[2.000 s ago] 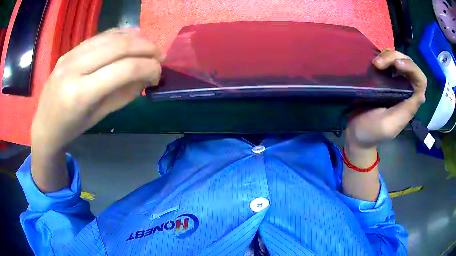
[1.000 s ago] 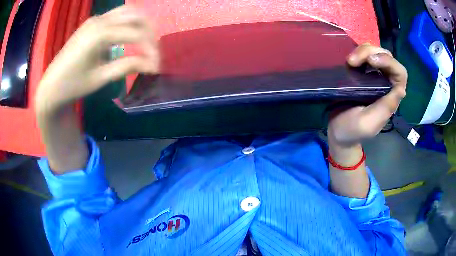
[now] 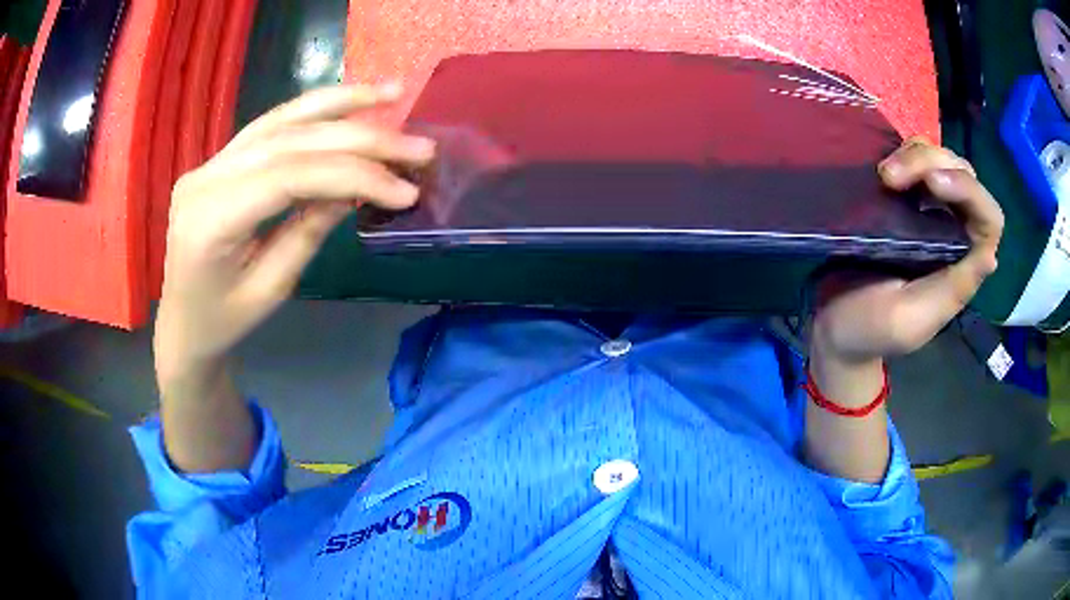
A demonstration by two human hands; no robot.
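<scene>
The tablet (image 3: pixel 657 147), a thin dark slab with a glossy reddish face, is tilted up over the front of a red-orange foam tray (image 3: pixel 821 29). A clear protective film (image 3: pixel 469 170) shows wrinkles at its left end, and bright lines run near its far right corner. My right hand (image 3: pixel 909 264) grips the tablet's right end, fingertips on the face and palm below. My left hand (image 3: pixel 282 217) is at the left end, fingertips over the wrinkled film; whether they pinch it cannot be told. It is slightly blurred.
Stacked foam trays (image 3: pixel 188 117) stand at the left with a dark tablet (image 3: pixel 70 100) on top. At the right are a blue roll box (image 3: pixel 1033 117), a hanging label strip (image 3: pixel 1044 287), a black USB plug (image 3: pixel 986 346) and part of a pink fan (image 3: pixel 1056 47).
My left hand has come down from its blurred, raised position to the tablet's left end. Wrinkles now show in the film there. My right hand still holds the right end.
</scene>
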